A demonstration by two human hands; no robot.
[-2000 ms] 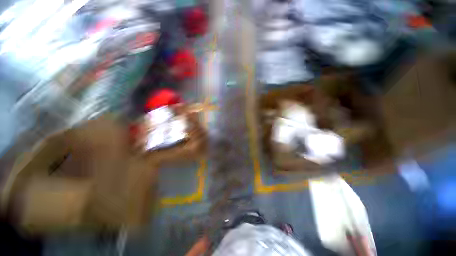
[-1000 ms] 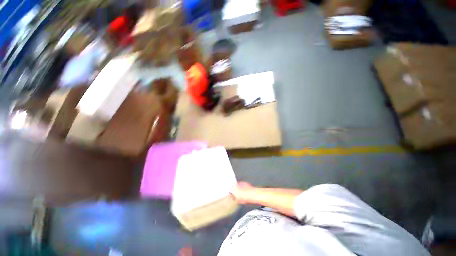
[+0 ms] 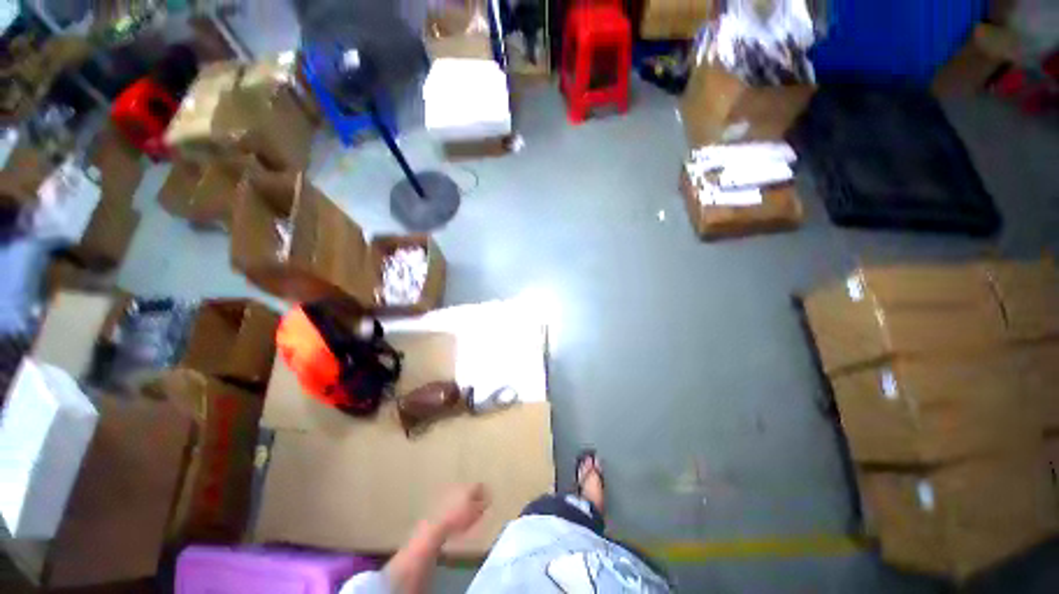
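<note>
My left hand [image 3: 467, 508] is at the lower middle, blurred, above a flat brown cardboard sheet [image 3: 406, 493]. No object shows in it, and its finger shape is unclear. My right hand is not in view. A purple stool or box [image 3: 273, 569] is cut off by the bottom edge, left of my forearm. An orange and black bag [image 3: 325, 360] and a brown item [image 3: 430, 403] lie on the cardboard. A white sheet [image 3: 502, 354] lies at its right part.
Brown cartons are stacked at the right [image 3: 952, 406]. A white block [image 3: 44, 447] stands on cartons at the left. A small carton [image 3: 406, 276] holds white pieces. A floor fan [image 3: 424, 200], a red stool [image 3: 595, 58] and a black pallet [image 3: 900, 163] stand farther off.
The view has turned and shifted. The pale box touched by a hand near the purple item is no longer seen. The purple item now shows at the bottom edge.
</note>
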